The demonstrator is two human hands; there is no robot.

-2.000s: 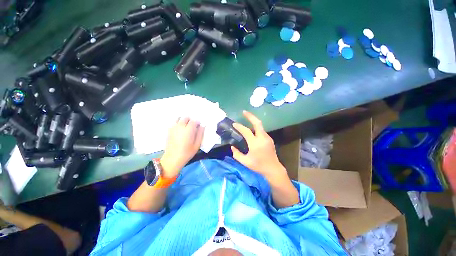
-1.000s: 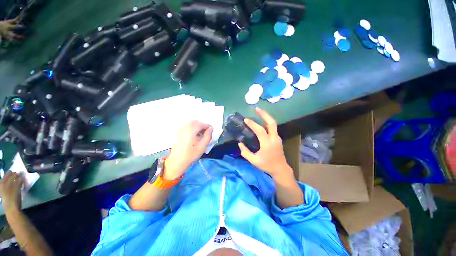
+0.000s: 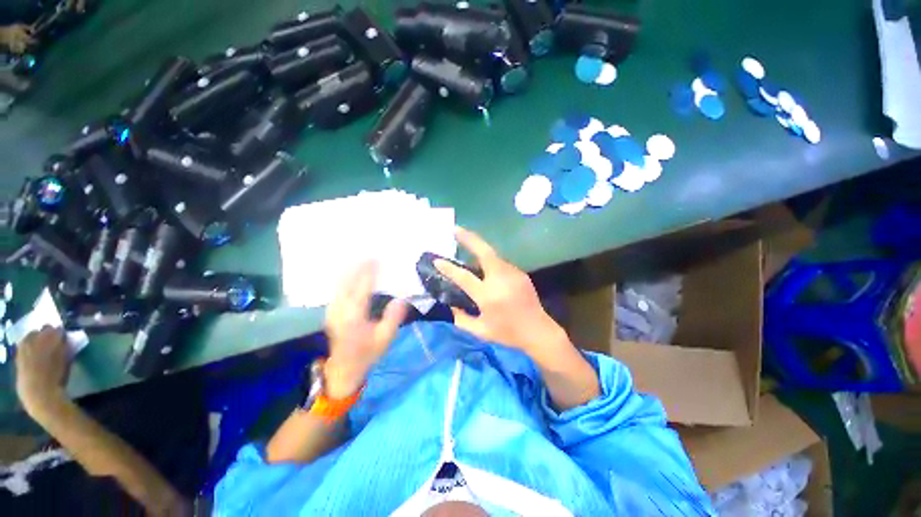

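Observation:
A stack of flat white sheets (image 3: 348, 237) lies at the table's near edge in front of me. My right hand (image 3: 502, 301) holds a black cylindrical unit (image 3: 438, 275) over the right end of the sheets; fingers cover part of it. My left hand (image 3: 355, 328) is at the sheets' near edge, thumb apart from the fingers, slightly blurred. A dark piece shows between its thumb and fingers; I cannot tell whether it is held. Round blue and white discs (image 3: 577, 183) lie in a pile to the right.
Many black units (image 3: 212, 96) are heaped at the left and back. Open cartons (image 3: 697, 379) with white packets stand below the table edge at right, beside a blue stool (image 3: 823, 321). Another person's hand (image 3: 42, 358) touches a white sheet at far left.
My left hand has drawn back toward me from the top of the sheets. My right hand has moved slightly left with the unit, which is now tilted differently. The other person's hand came in at left.

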